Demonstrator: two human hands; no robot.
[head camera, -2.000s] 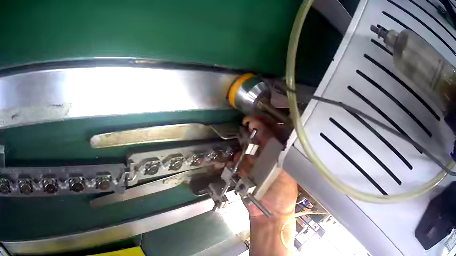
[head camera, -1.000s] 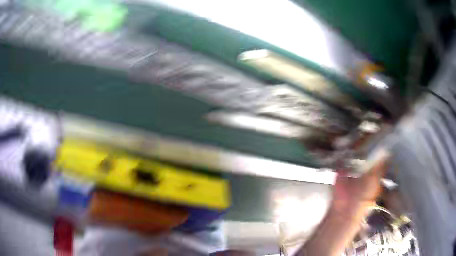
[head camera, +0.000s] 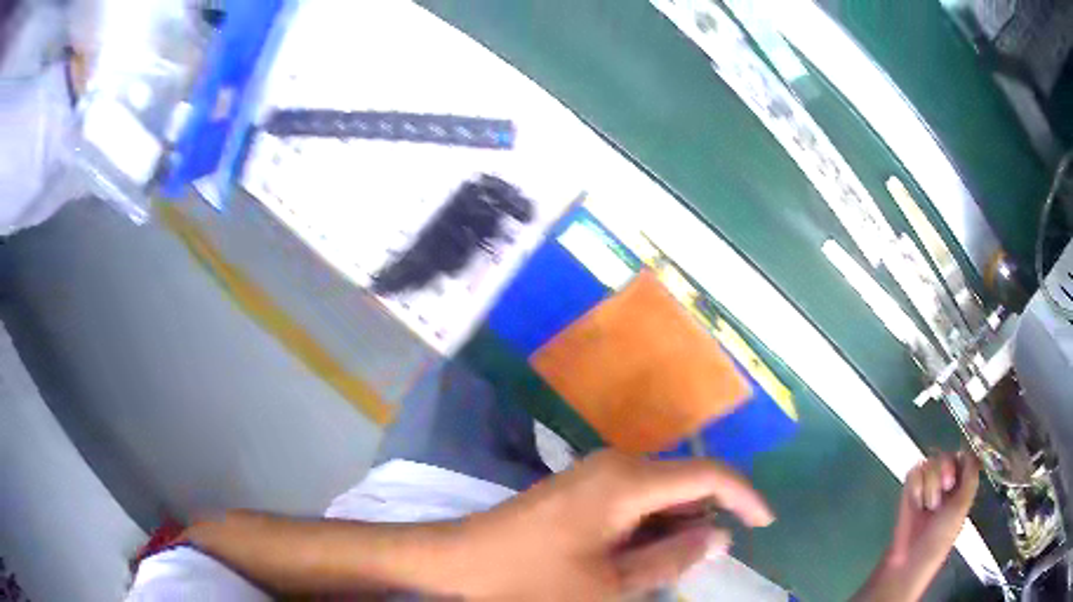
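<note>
My left hand (head camera: 600, 529) is large at the bottom centre, with its thumb and index finger apart and nothing seen between them. My right hand (head camera: 935, 506) is small at the lower right, beside the metal rail, with its fingers curled; whether it holds anything is unclear. An orange-brown square block (head camera: 647, 359) lies on a blue box (head camera: 547, 288) above my left hand. A dark bundle (head camera: 453, 235), like a hex key set, and a black perforated strip (head camera: 394, 127) lie on the white tray (head camera: 318, 194).
Carrier strips (head camera: 800, 124) run down to a metal fixture (head camera: 971, 376) beside the white machine housing (head camera: 1053, 335) at right. A yellow plate (head camera: 735, 347) lies along the blue box. A blue bin (head camera: 230, 94) and clear bags (head camera: 135, 100) are at upper left.
The view has swung left, bringing the tray, bin and bags into sight. My left hand has come into view at the bottom. My right hand has come away from the fixture, below it.
</note>
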